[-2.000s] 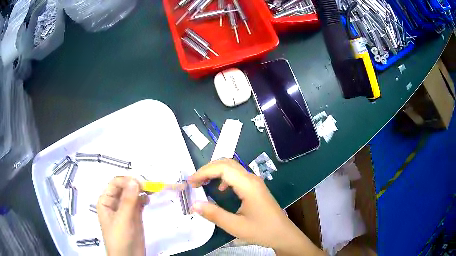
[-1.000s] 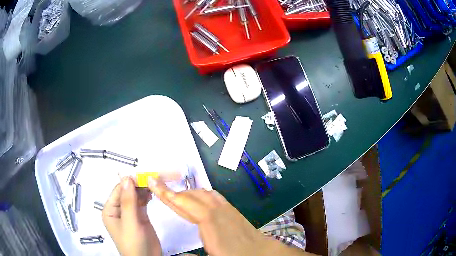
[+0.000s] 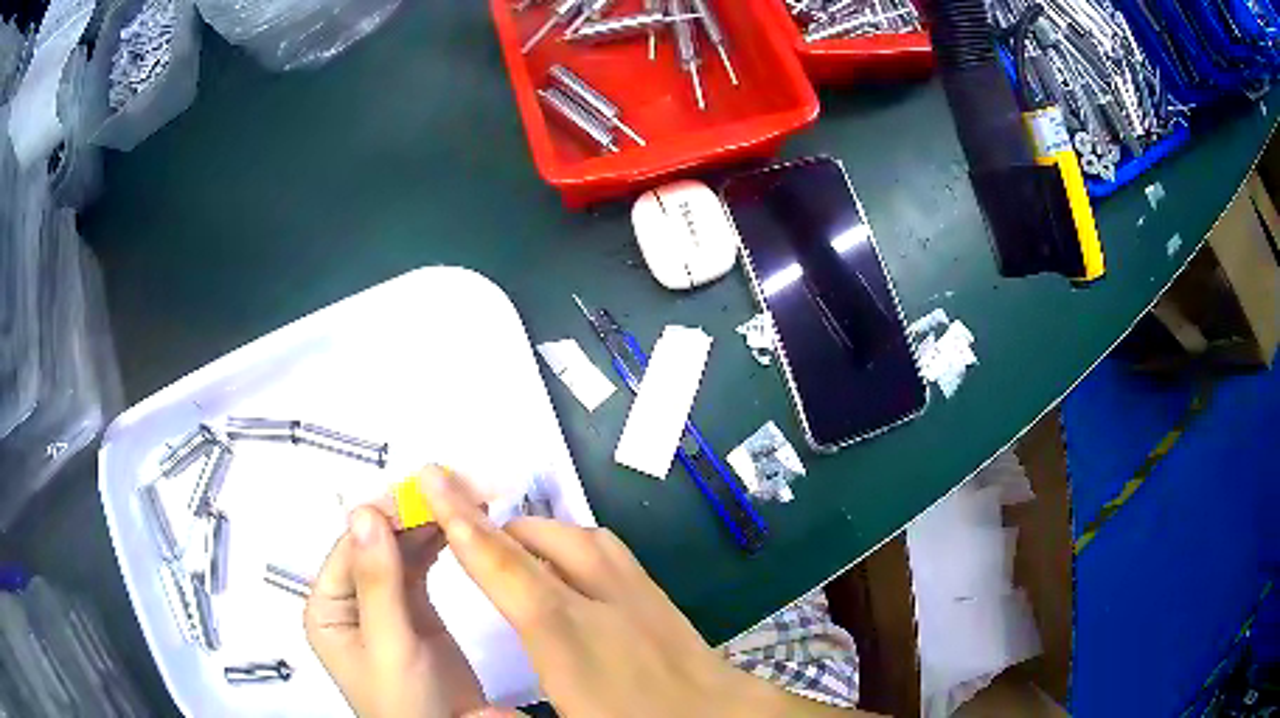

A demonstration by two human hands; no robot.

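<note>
A small strip with a yellow patch, which looks like an adhesive bandage, is at the fingertips of both hands over the white tray. My left hand holds its thumb and finger at the left side of the patch. My right hand presses its fingertips on the patch's right side. Any finger under the patch is partly hidden. Several short silver metal sleeves lie in the tray, mostly at its left. A few more are partly hidden behind my right hand.
Right of the tray lie blue tweezers, a white strip, crumpled scraps, a phone and a white case. Behind are a red bin, a black and yellow tool and a blue tray. Clear plastic containers stand left.
My right hand has moved left and its fingers now lie against the yellow patch, which was stretched between the hands earlier. Less of the strip shows. The view has shifted slightly, revealing more of the tweezers.
</note>
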